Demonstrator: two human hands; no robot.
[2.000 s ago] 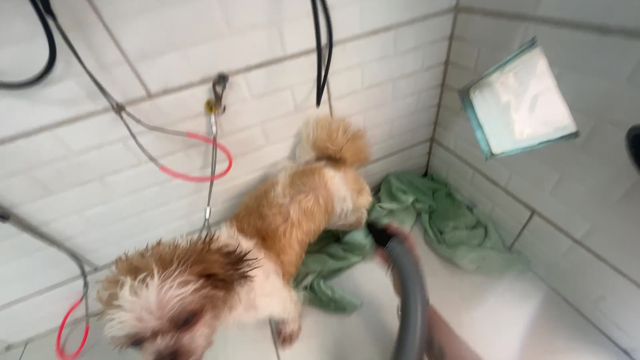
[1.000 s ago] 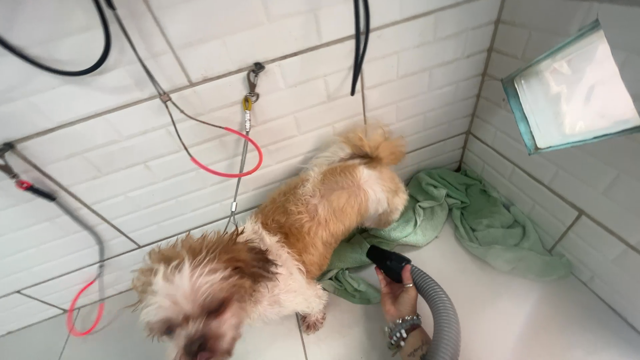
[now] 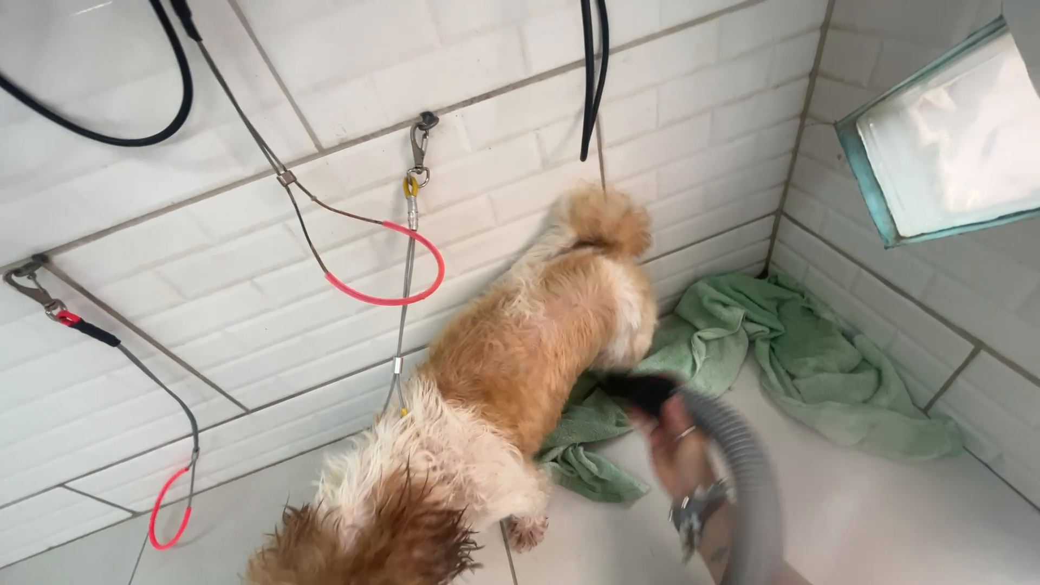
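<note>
A wet brown-and-white dog (image 3: 520,349) stands along the tiled wall, its head at the bottom edge and its tail toward the back. A steel cable tether (image 3: 405,325) runs from a wall clip down to its neck area. My right hand (image 3: 678,451), with a ring and bracelets on it, grips the black nozzle (image 3: 642,392) of a grey ribbed dryer hose (image 3: 743,479). The nozzle, blurred, points left at the dog's flank and hind leg. Beneath and behind the dog a green towel (image 3: 804,357) lies crumpled in the corner. My left hand is out of view.
Two cable loops with red sleeves hang on the wall, one at the centre (image 3: 443,268) and one at lower left (image 3: 154,520). Black cords (image 3: 591,81) dangle at the top. A teal-edged pane (image 3: 946,138) is at upper right, by the side wall.
The nozzle in my right hand has moved closer to the dog's flank since a second ago. The dog's head has turned downward, and its face no longer shows.
</note>
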